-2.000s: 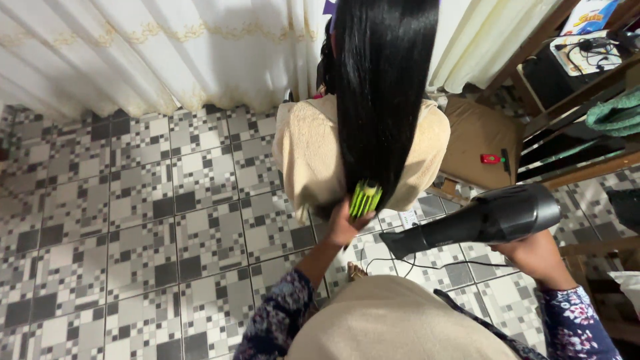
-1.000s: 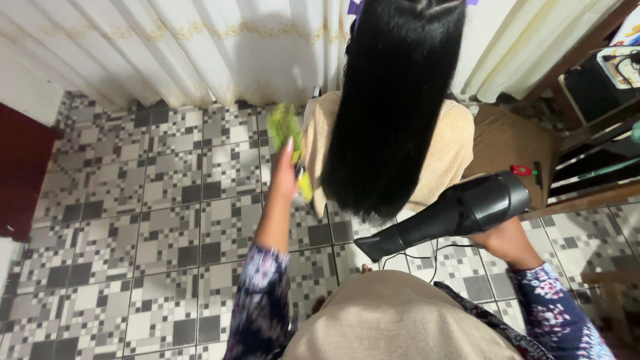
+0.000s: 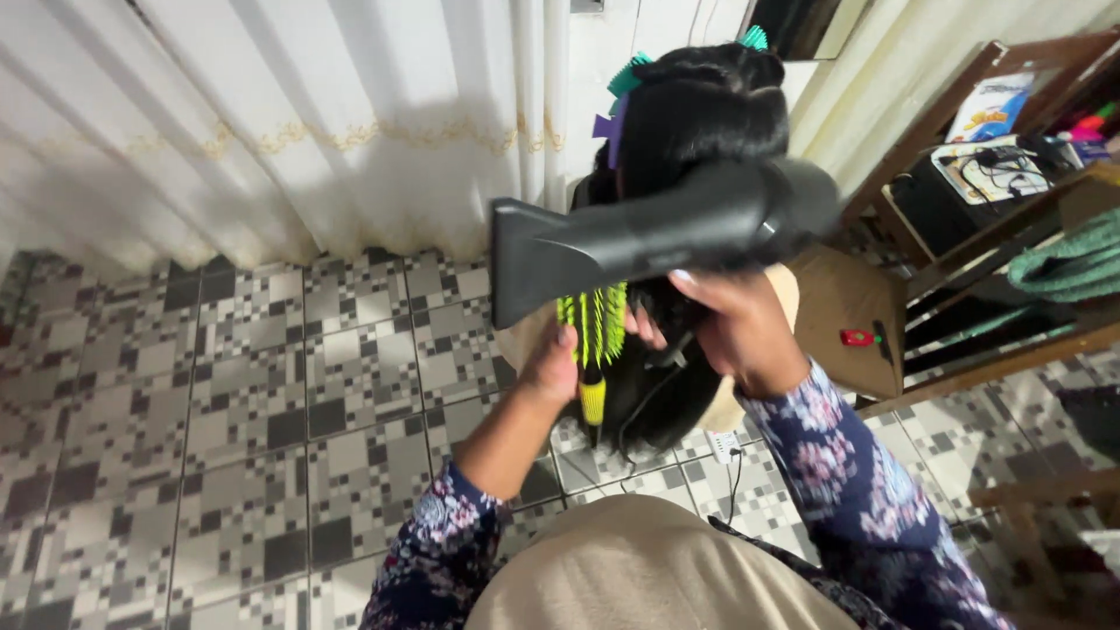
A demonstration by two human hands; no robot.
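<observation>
A black hair dryer (image 3: 656, 232) with a flat nozzle is held crosswise in my right hand (image 3: 744, 328), its nozzle pointing left. Below the nozzle, a yellow-green round hairbrush (image 3: 592, 341) hangs handle down at my left hand (image 3: 560, 363), whose fingers partly show behind the bristles. Long black hair (image 3: 647, 402) of a seated person falls behind both hands. A purple hair clip (image 3: 616, 131) and a teal hair clip (image 3: 628, 75) hold the upper hair, and another teal clip (image 3: 754, 38) sits at the top.
White curtains (image 3: 350, 114) hang at the left over a tiled floor (image 3: 245, 437). A brown cushioned seat (image 3: 831, 306) bears a small red object (image 3: 857, 338). At the right are a wooden rail, a green cloth (image 3: 1072, 262) and cables. A white power strip (image 3: 724, 444) lies below.
The right hand has raised the hair dryer from beside the hair to in front of it. The left hand, out to the left a second ago, is back at the hair with the brush.
</observation>
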